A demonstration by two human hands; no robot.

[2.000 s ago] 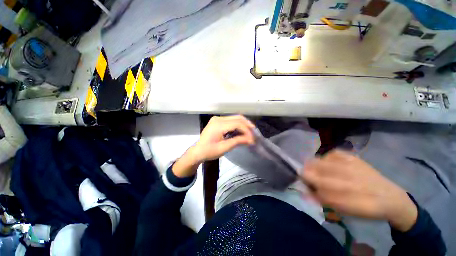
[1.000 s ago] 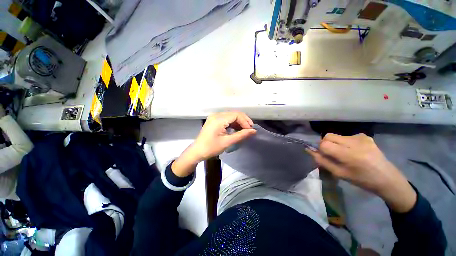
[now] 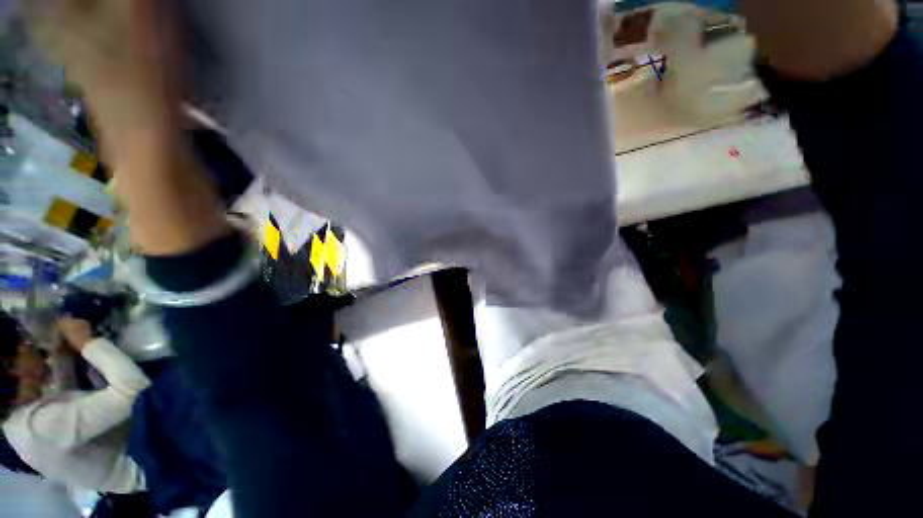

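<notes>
A grey garment panel (image 3: 435, 132) is raised close to the camera and fills the upper middle, its lower part hanging over my lap. My left hand (image 3: 116, 91) is blurred at the upper left, at the panel's left edge, and appears to grip it. My right hand (image 3: 825, 35) is cut off by the top edge at the upper right; only its wrist end shows and its fingers are out of the picture. The panel hides the needle area of the sewing machine (image 3: 688, 76).
The white machine table (image 3: 698, 172) shows at right, with black-and-yellow tape (image 3: 319, 253) at left. White cloth (image 3: 597, 354) lies over my lap. A person in a white sleeve (image 3: 76, 410) is at the lower left, beside dark navy garments (image 3: 167, 435).
Both hands have moved up and apart from above the lap, and the grey panel has been lifted and spread before the camera. The view has shifted, showing more of the other person.
</notes>
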